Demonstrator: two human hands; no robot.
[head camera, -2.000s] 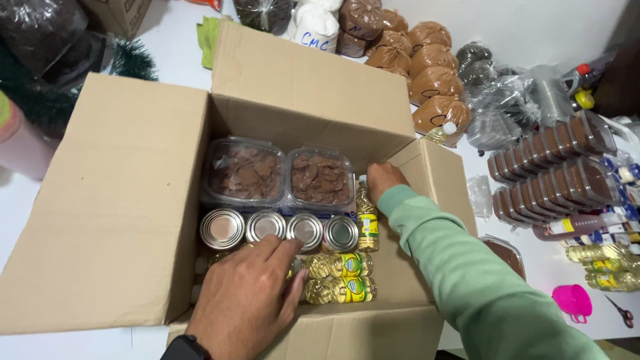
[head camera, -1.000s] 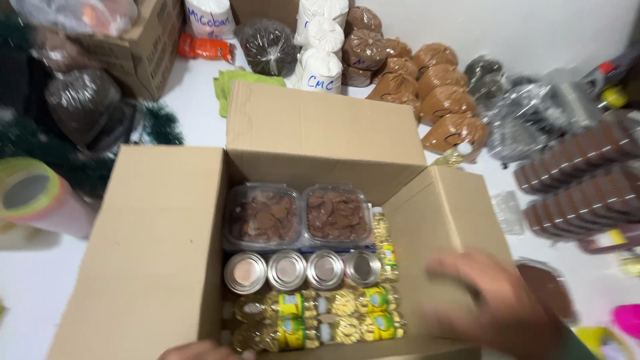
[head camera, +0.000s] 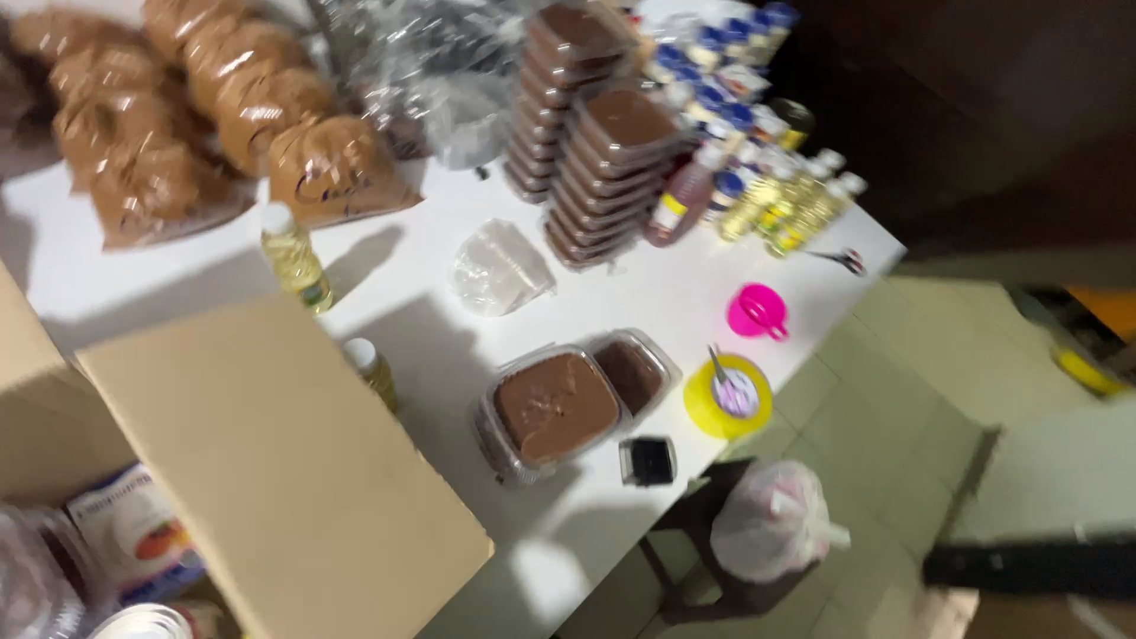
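Note:
Neither of my hands shows in the head view. An open cardboard box, its flap (head camera: 293, 479) spread over the white table, fills the lower left. Inside it are part of a printed packet (head camera: 138, 532), a clear plastic tub (head camera: 40, 577) and the rim of a can (head camera: 142, 624). Beside the flap stand a bottle of yellow oil (head camera: 297, 257) and another oil bottle (head camera: 371, 371), partly hidden by the flap. A clear tub of brown contents (head camera: 555, 404) sits to the right, against a second tub (head camera: 632, 368).
Bags of brown powder (head camera: 333, 169), stacked brown-filled tubs (head camera: 612, 177), small bottles (head camera: 785, 204) and scissors (head camera: 848, 259) stand farther back. A pink cup (head camera: 757, 311), a yellow tape roll (head camera: 706, 408) and a small black container (head camera: 648, 461) lie near the edge. A tied bag (head camera: 770, 519) rests on a stool.
The view has swung far to the right, so the box is now mostly out of frame. Both hands, seen at the box earlier, have left the view.

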